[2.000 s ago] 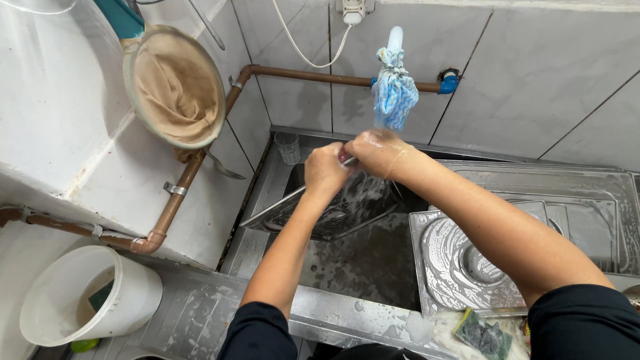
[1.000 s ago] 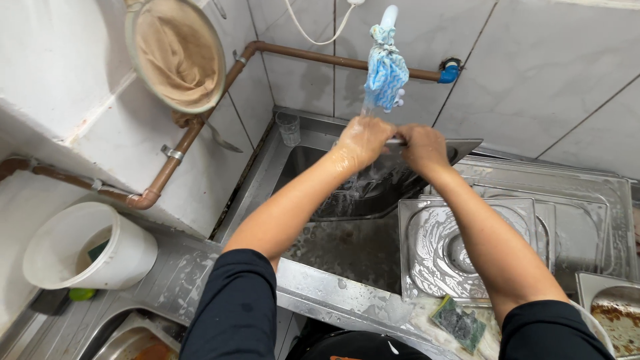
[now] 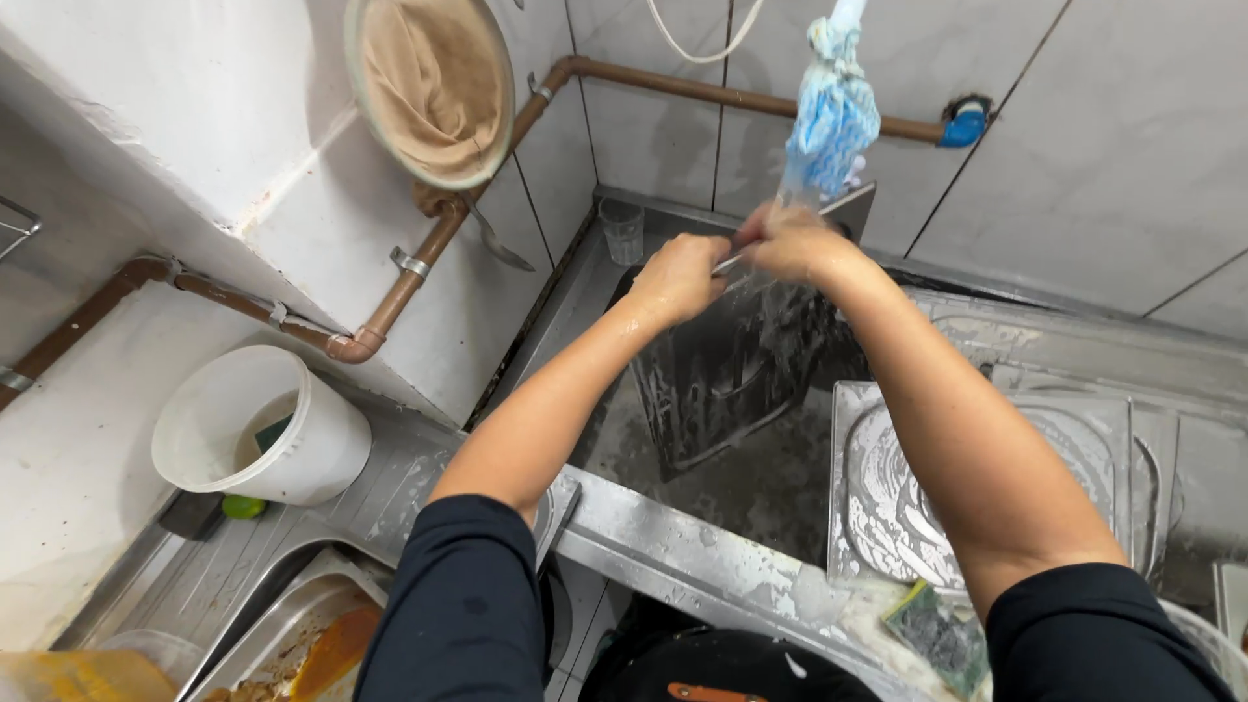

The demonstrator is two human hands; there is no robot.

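My left hand [image 3: 682, 276] grips the upper edge of a wet metal lid or pan [image 3: 726, 380], which is tilted inside the steel sink [image 3: 770, 487]. My right hand [image 3: 795, 244] is at the same edge, blurred, with its fingers closed around it. Water runs over the metal from a tap wrapped in a blue and white cloth [image 3: 834, 117], just above my right hand. Foam or water streaks cover the metal's face. A steel container lid with suds [image 3: 907, 497] lies to the right of the basin.
A white plastic bucket [image 3: 331, 458] holding a sponge stands at left. Below it is a steel pan with food remains [image 3: 292, 643]. A clear glass [image 3: 622, 231] stands in the sink corner, a cloth strainer [image 3: 434, 93] hangs above, and a scouring sponge [image 3: 936, 634] lies at the front edge.
The metal piece has turned under the water, and my hands have shifted along its edge. My left hand has moved left, out from under the tap; my right hand is now beneath it.
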